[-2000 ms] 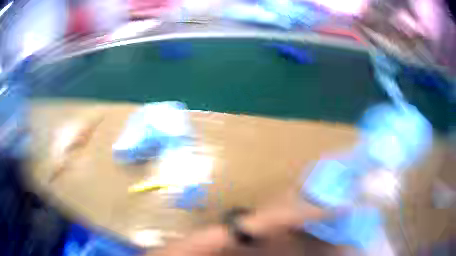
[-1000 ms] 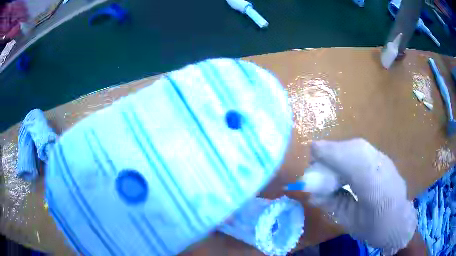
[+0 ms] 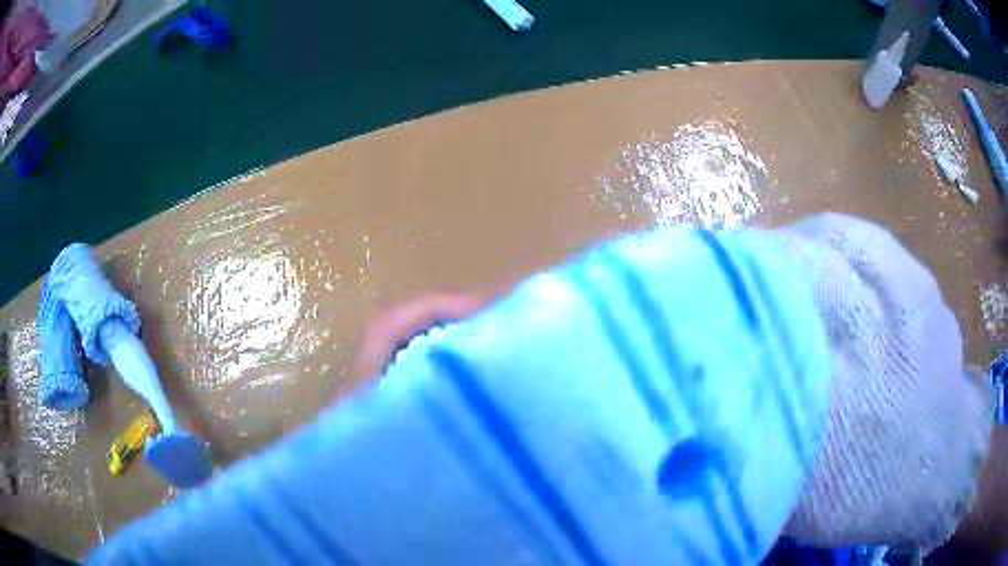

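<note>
A light-blue foot sole [image 3: 575, 398] with dark stripes and one visible round peg hole fills the lower middle, very close to the camera. My right hand [image 3: 895, 387], in a white knitted glove, is against the sole's right end; its fingers are hidden behind it, and no glue bottle shows. My bare left hand [image 3: 426, 315] is blurred and mostly hidden behind the sole; its fingers curve around a light-blue piece with a bumpy rim, seemingly the trouser piece [image 3: 418, 345]. The leg's plug end is hidden.
A joined lower body [image 3: 97, 304] with one leg lies at far left beside a yellow object [image 3: 133, 443]. A white dropper bottle [image 3: 884, 75] stands by the metal post. White nozzle caps [image 3: 956, 177] and a light-blue leg [image 3: 986, 138] lie at right. The green belt [image 3: 365, 66] runs behind.
The sole has moved right and down, now against my gloved hand. My gloved hand has moved slightly right and up; the glue bottle it held is no longer visible. My left fingers have come into view.
</note>
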